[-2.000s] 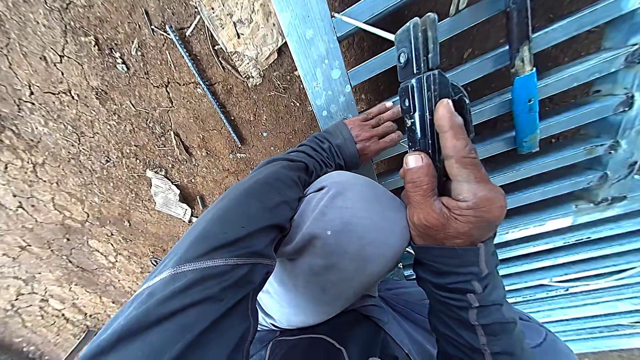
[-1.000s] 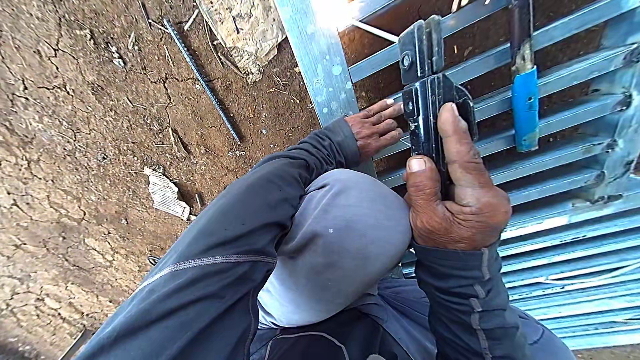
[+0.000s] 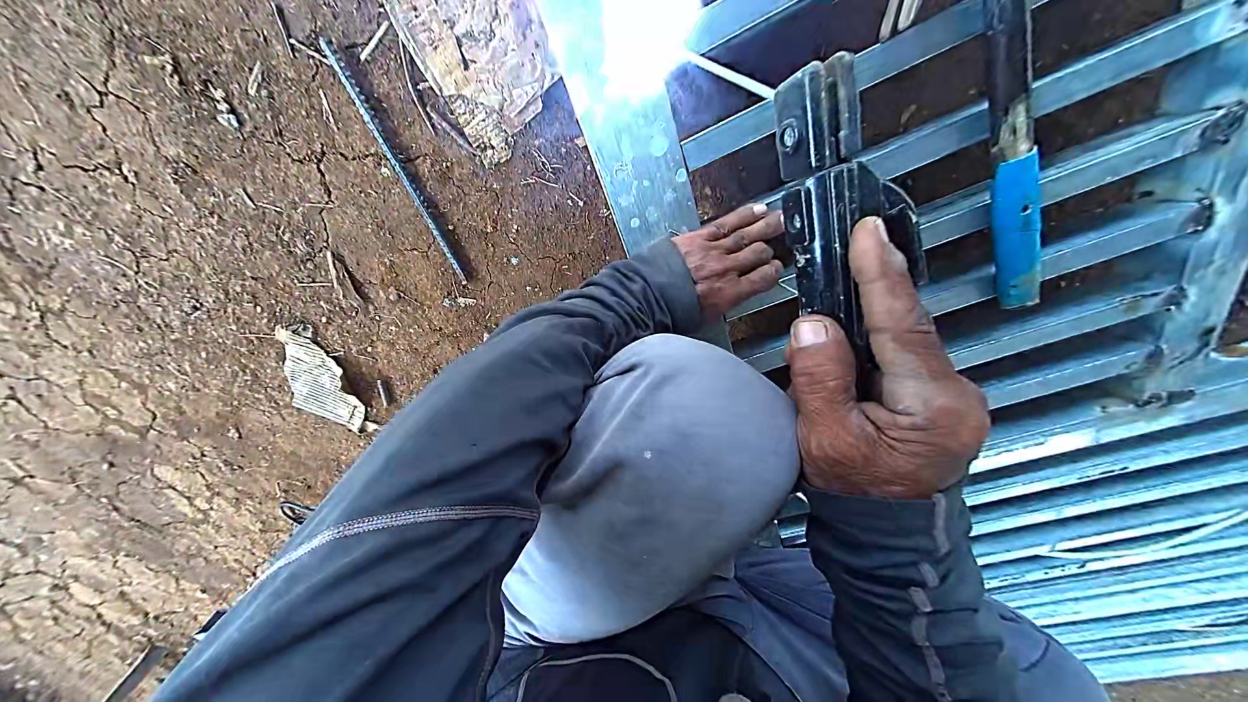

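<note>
My right hand (image 3: 892, 390) grips a black welding electrode holder (image 3: 829, 224), thumb and index finger along its body. From its upper end a thin pale welding rod (image 3: 731, 75) slants up-left to a blinding white glow on the wide edge bar of a galvanized metal grille (image 3: 643, 175). Palm down on that bar, just left of the holder, lies my left hand (image 3: 731, 258), its fingers stretched out and holding nothing. The glow hides the spot at the rod's tip.
A tool handle with a blue sleeve (image 3: 1017, 229) lies across the slats at right. Corrugated metal sheet (image 3: 1121, 546) is at lower right. On the cracked soil at left are a ribbed steel rod (image 3: 395, 161), a torn piece of ribbed material (image 3: 320, 380) and a flat pale slab (image 3: 487, 58).
A bright glow has appeared at the rod's tip: absent two seconds ago, small one second ago, large now. Both hands have stayed in nearly the same places.
</note>
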